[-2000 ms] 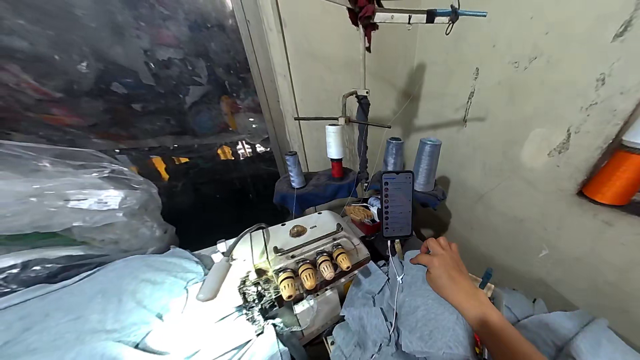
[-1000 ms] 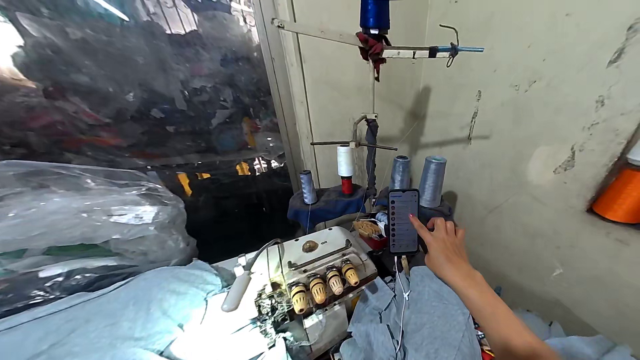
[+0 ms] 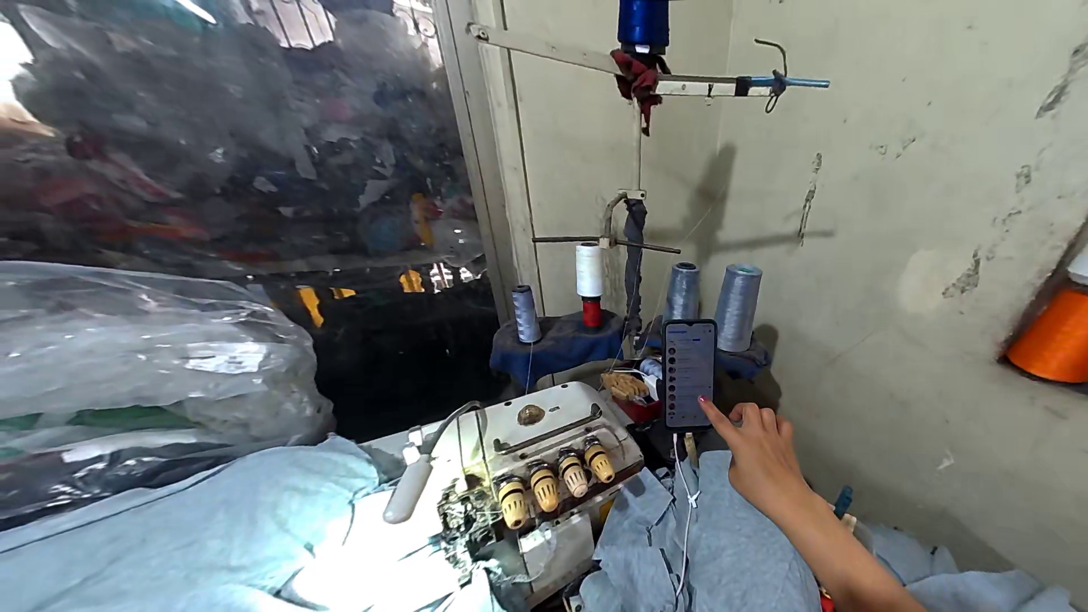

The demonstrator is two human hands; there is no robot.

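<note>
My right hand [image 3: 759,450] reaches in from the lower right, its index fingertip at the lower screen of a smartphone [image 3: 689,374]. The phone stands upright behind the light blue-grey fabric [image 3: 739,535], with a white cable [image 3: 687,518] hanging below it; its lit screen shows a list. The hand grips nothing. To the left is an overlock sewing machine [image 3: 544,416] with several yellowish tension knobs [image 3: 544,487]. A lamp [image 3: 409,489] on a bent neck lights its needle area. My left hand is out of view.
Thread cones [image 3: 738,308] and a white spool [image 3: 588,270] stand behind the machine under a thread stand [image 3: 636,153]. Pale blue fabric [image 3: 195,518] lies at the left beside a clear plastic bundle [image 3: 153,357]. An orange thread cone [image 3: 1054,336] is at the right wall.
My right hand has moved from the fabric below the phone up to the phone's screen. The view has tilted up somewhat, showing a blue spool at the top.
</note>
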